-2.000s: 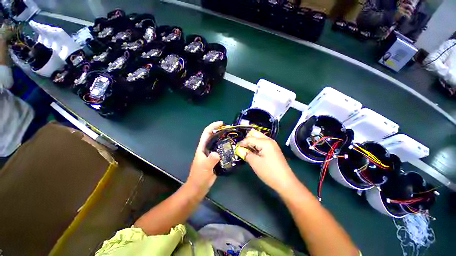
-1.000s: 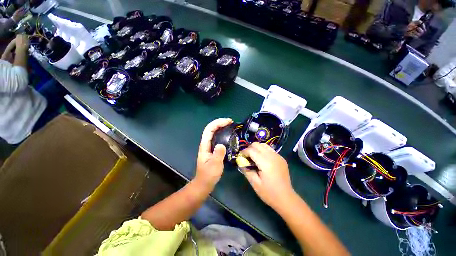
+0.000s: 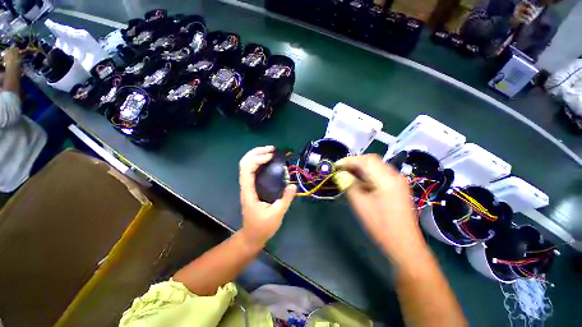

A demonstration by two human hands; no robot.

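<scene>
My left hand (image 3: 258,198) holds a black rounded head module (image 3: 272,177), its smooth shell turned toward me and its open side to the right. Red and yellow wires (image 3: 309,185) run from the module toward a white camera housing (image 3: 354,129) with a black cup and a small pale hub inside. My right hand (image 3: 376,195) is blurred, at the right side of that cup, with yellow coverings on the fingertips. A slim dark thing shows between its fingers, too blurred to name; whether the fingers also grip a wire is hidden.
Several white housings (image 3: 429,136) with loose wires stand at the right. A pale tangled pile (image 3: 528,300) lies at the lower right. Many black modules (image 3: 185,89) are massed at the left. A brown carton (image 3: 70,223) stands at the lower left. A person's arm (image 3: 11,76) shows at the left edge.
My right hand has moved from the module to the right, over the housing's cup. The module in my left hand has turned, its shell now facing me, and wires show between it and the housing.
</scene>
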